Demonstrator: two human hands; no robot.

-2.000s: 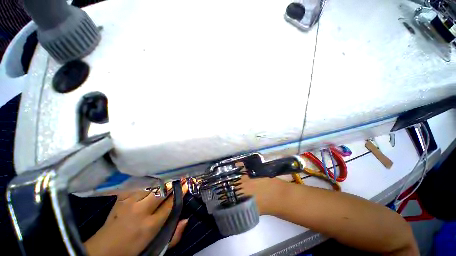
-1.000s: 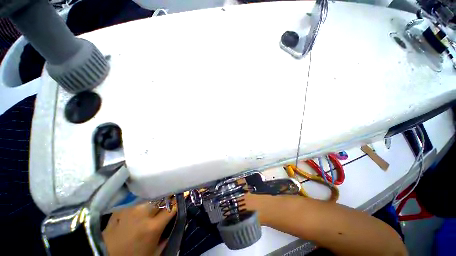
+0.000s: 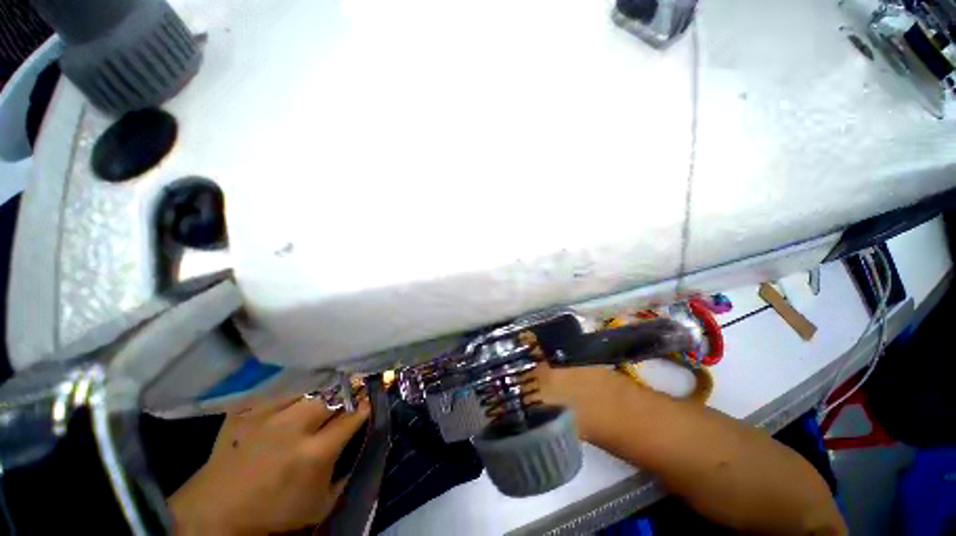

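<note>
The white sewing machine head fills most of the view. Dark pinstriped fabric lies below its near edge, around the needle area. My left hand lies flat on the fabric at the lower left, its fingertips near the shiny presser foot parts and partly hidden by the thread guard. My right forearm comes in from the lower right. My right hand is mostly hidden behind the grey tension dial and its spring, so its fingers cannot be seen.
Scissors with a yellow-orange handle and a red handle lie on the white table behind my right forearm. A tan strip lies right of them. A white cable hangs at the table's right end, with blue bins below.
The camera view has shifted, so the machine head sits closer and lower-left than one second ago. Both hands stay near the presser foot area.
</note>
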